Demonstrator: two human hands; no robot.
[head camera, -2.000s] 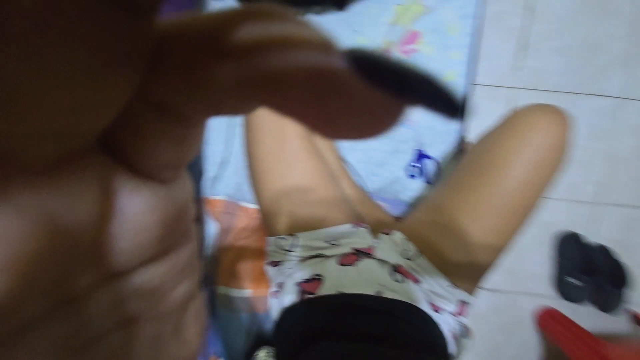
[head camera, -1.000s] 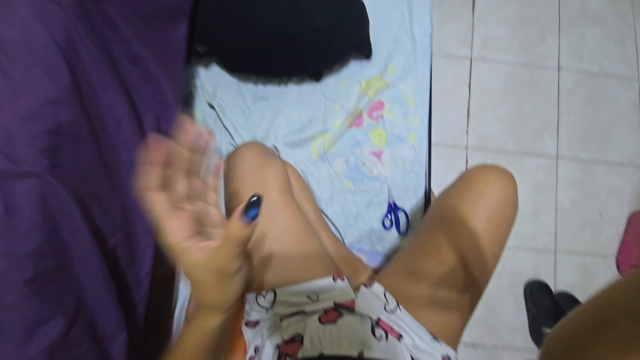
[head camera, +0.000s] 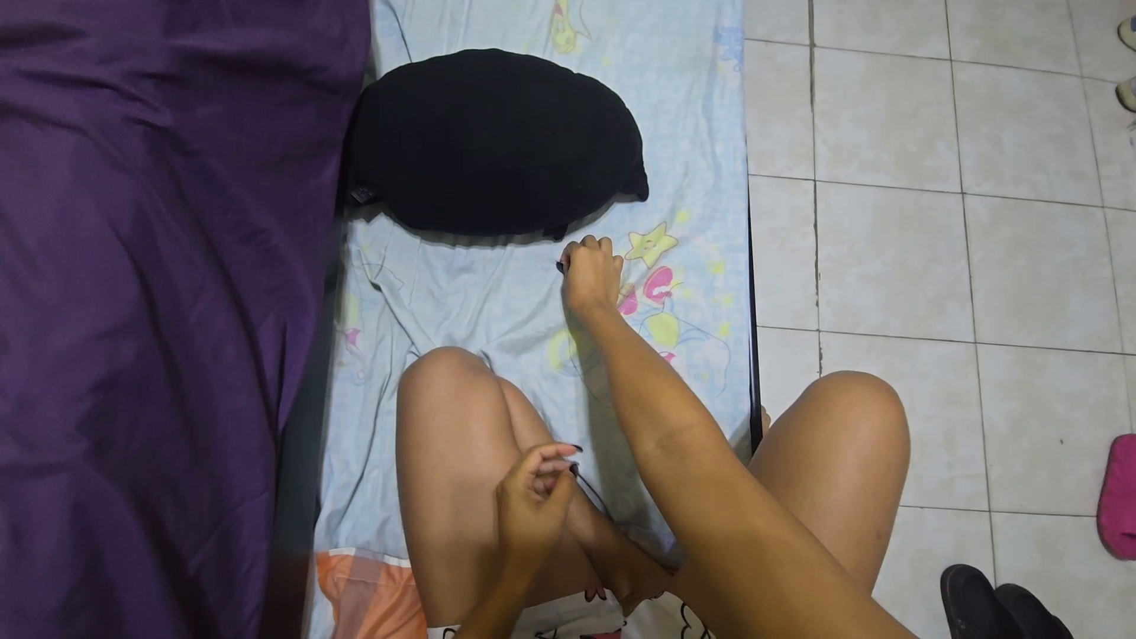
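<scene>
My left hand is over my bent leg, its fingers curled and thumb near the fingertips. A thin dark cord runs from beside its thumb down toward my crossed leg; whether the fingers grip it is not clear. Farther forward, my right hand is lowered over the printed light-blue sheet, knuckles up and fingers curled under. What it may hold is hidden. Just beyond it lies a rounded black cushion, with a small gap between them. My right forearm crosses above the sheet and hides part of it.
Purple fabric covers the left side. The bed's dark edge borders a tiled floor on the right. Black footwear and a pink slipper are on the floor. Orange fabric lies near my left hip.
The view has shifted. My left hand, spread open a second ago, is now curled lower over my legs. My right arm has reached forward over the sheet. Blue-handled scissors seen earlier are out of sight.
</scene>
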